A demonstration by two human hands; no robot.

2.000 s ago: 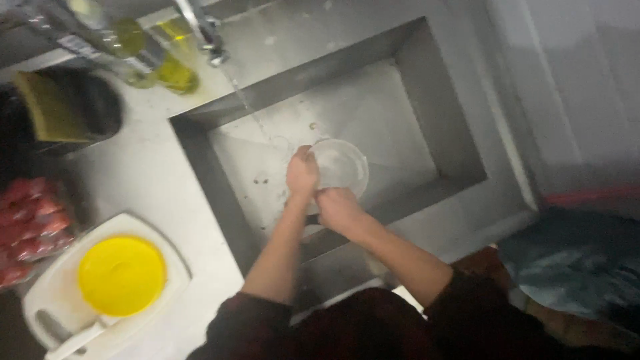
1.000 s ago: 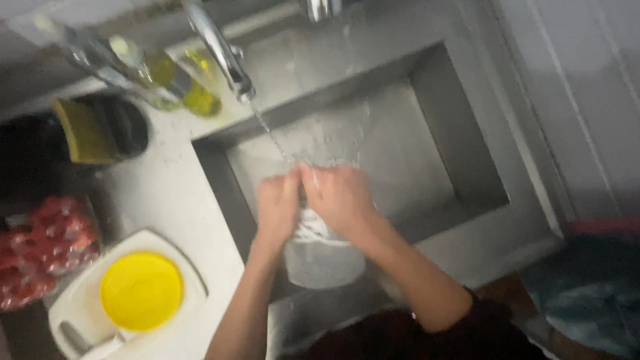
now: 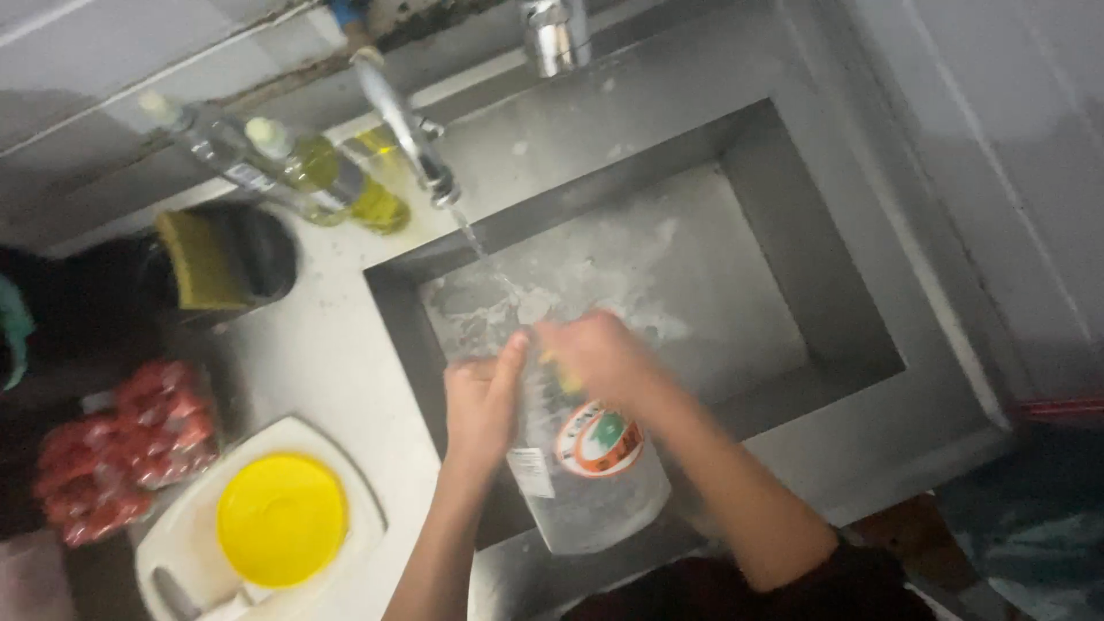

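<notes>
A clear plastic container with an orange, white and green label is tilted over the near left part of the steel sink. My left hand grips its left side close to the rim, thumb up. At the rim's other side is my right hand, blurred, with a small yellow thing beside its fingers; I cannot tell whether it grips the rim. Water runs from the faucet and lands just beyond the hands, at the container's mouth or in the basin.
Bottles with yellow liquid stand behind the sink's left corner, near a sponge at a dark bowl. To the left lie packs of red fruit and a white cutting board bearing a yellow lid and a white-handled utensil.
Both hands have come nearer the sink's left side since the oldest frame. The container, earlier low in the basin, now lies tilted toward me with its printed label showing.
</notes>
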